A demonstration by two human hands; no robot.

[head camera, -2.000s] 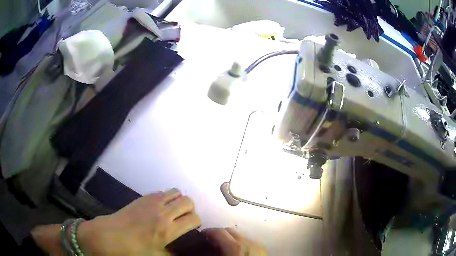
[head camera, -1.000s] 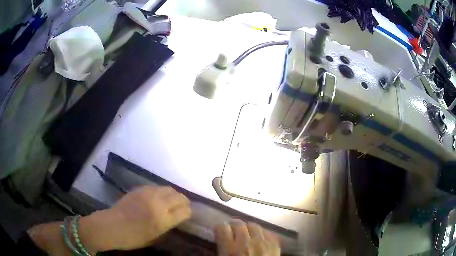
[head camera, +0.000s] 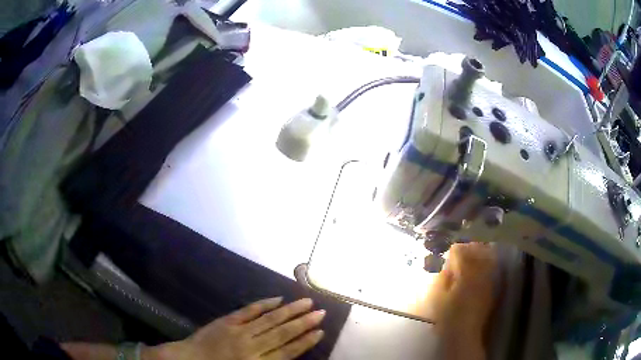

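Observation:
A dark fabric strip (head camera: 225,274) lies across the front of the white table, left of the bed plate (head camera: 365,239). My left hand (head camera: 256,334) lies flat on its right part with fingers spread, gripping nothing. My right hand (head camera: 471,288) is blurred beside the needle area, under the head of the sewing machine (head camera: 450,155). Its fingertips are lost in glare and behind machine parts, so any hold is unclear. The needle and presser foot are washed out by bright light.
A stack of black cut pieces (head camera: 162,126) lies at left, against a heap of grey garment parts (head camera: 35,162) with a white cloth piece (head camera: 114,69) on top. The machine lamp (head camera: 299,133) stands left of the head. Purple-black pieces (head camera: 502,28) lie beyond the trough.
My right hand has moved from the front edge up and right to the needle area. My left hand has gone from handling the strip to lying flat on it. The strip now lies smoother.

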